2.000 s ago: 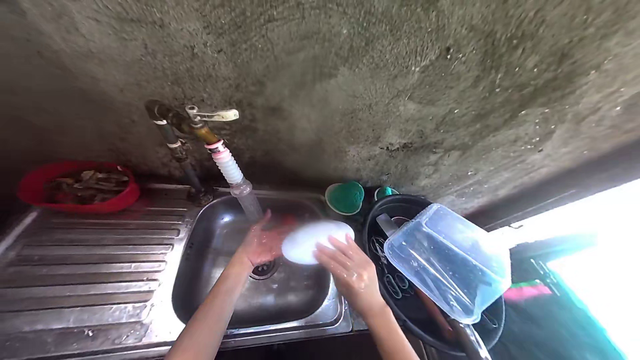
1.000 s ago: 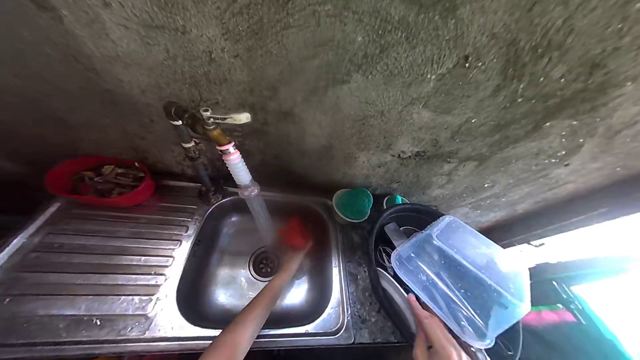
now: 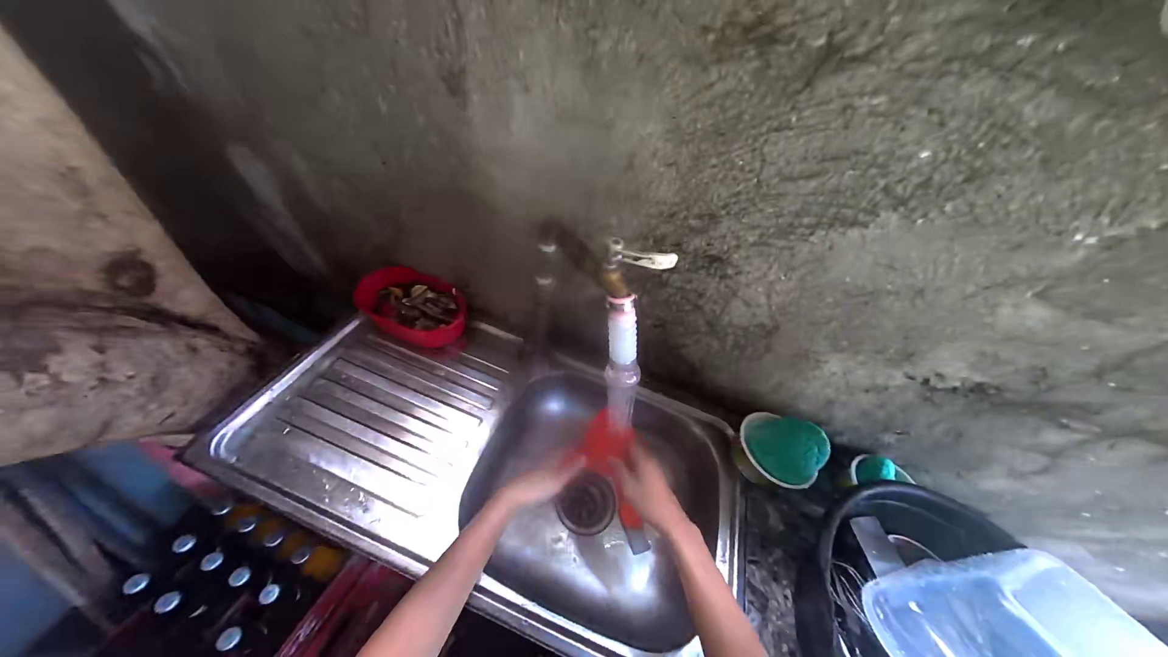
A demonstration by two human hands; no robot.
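A red object (image 3: 604,444), blurred and of unclear kind, is under the tap's plastic extension (image 3: 622,338) above the stainless steel sink (image 3: 584,584). My left hand (image 3: 545,476) touches its left side; the fingers are blurred. My right hand (image 3: 648,485) is closed on its right side. Below the right hand a red handle-like part with a dark end (image 3: 636,538) points down past the drain (image 3: 586,504). The tap's lever (image 3: 650,260) stands out to the right, against the wall.
A red plastic basin (image 3: 415,336) with scraps sits on the ribbed drainboard (image 3: 383,438). Right of the sink are a green scouring pad in a bowl (image 3: 785,450) and a black tub (image 3: 817,566) holding a clear plastic container (image 3: 1004,607). Capped bottles (image 3: 212,561) stand below left.
The white item held two seconds ago is no longer in my hands. My right hand has moved from the black tub to the red object in the sink. The view has swung left.
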